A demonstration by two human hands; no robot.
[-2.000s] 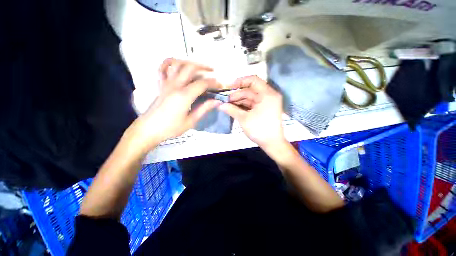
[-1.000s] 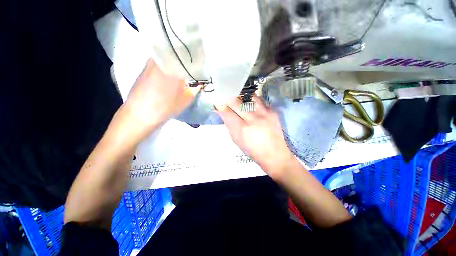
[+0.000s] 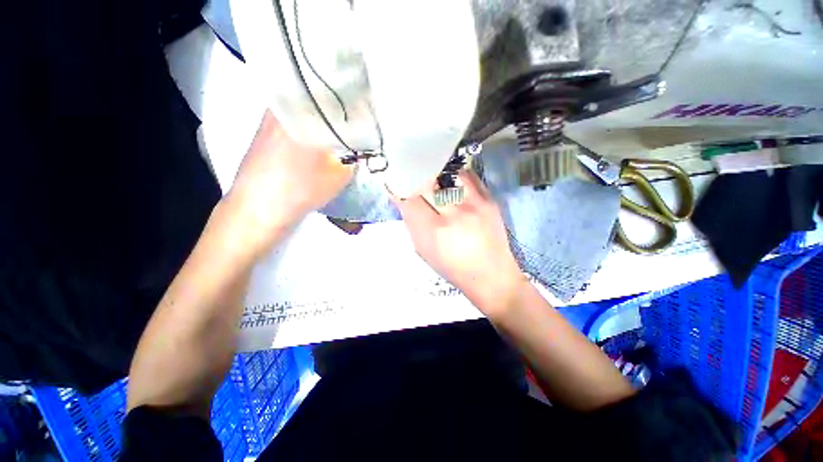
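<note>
A pale blue-grey pocket piece [image 3: 368, 200] lies under the white head of the sewing machine [image 3: 420, 99], with a small dark part at its lower edge. My left hand [image 3: 293, 176] is on its left side, fingertips partly hidden behind the machine head. My right hand [image 3: 460, 235] lies on its right side beside the needle area, its fingers partly hidden by the machine's metal parts. Neither hand's fingertips show fully. Another grey pocket piece [image 3: 564, 230] lies on the table right of my right hand.
Gold-handled scissors [image 3: 663, 217] lie right of the grey piece. A black cut piece [image 3: 744, 221] hangs over the table edge. A large dark fabric pile [image 3: 90, 198] is at left. Blue plastic baskets stand below the table at left [image 3: 262, 397] and right [image 3: 699, 334].
From two seconds ago, my hands moved the grey piece from the table front to under the machine head, and the view moved closer to the head. Over the last second they barely moved.
</note>
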